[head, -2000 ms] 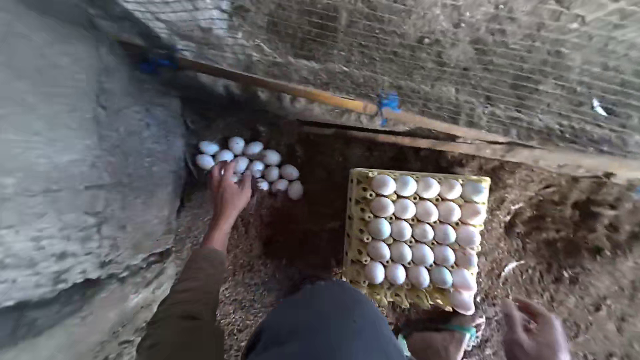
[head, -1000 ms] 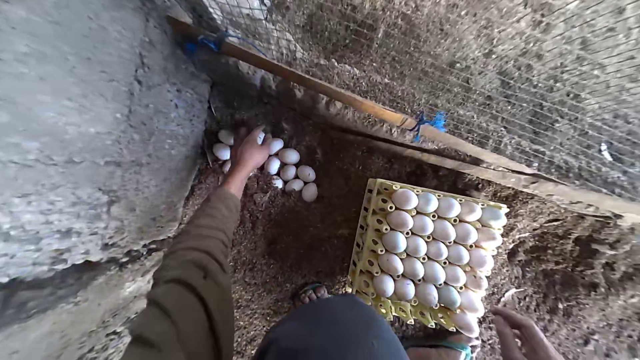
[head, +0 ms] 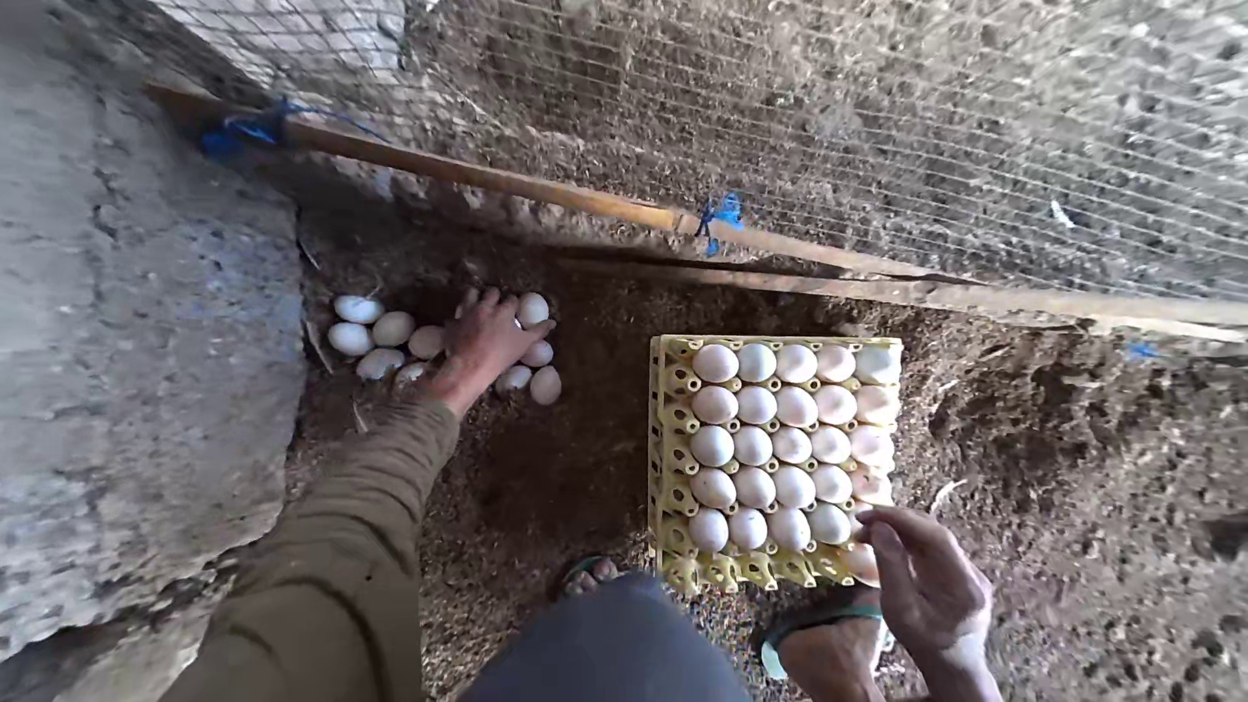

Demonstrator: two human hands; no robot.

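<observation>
My left hand point(head: 487, 336) reaches down over a loose group of white eggs on the dirt, its fingers spread beside an egg point(head: 532, 310); whether it grips one beneath the palm is hidden. More eggs lie to its left, such as a white egg point(head: 350, 339), and others sit just right of it. A yellow plastic egg tray point(head: 673, 468) holds rows of white eggs, with bare cups along its left and lower edges. At the tray's lower right corner is my right hand point(head: 931, 585), thumb and forefinger close together near the eggs; no egg shows between them.
A rough concrete wall point(head: 146, 351) rises at the left. Across the back runs a wooden pole point(head: 487, 177) tied with blue cord point(head: 723, 213) to wire mesh point(head: 780, 107). My sandalled foot point(head: 829, 643) stands just below the tray, and my knee point(head: 604, 648) is at the bottom.
My left hand has shifted rightward over the egg group, uncovering eggs at its left. My right hand has come up to the tray's lower right corner from below it.
</observation>
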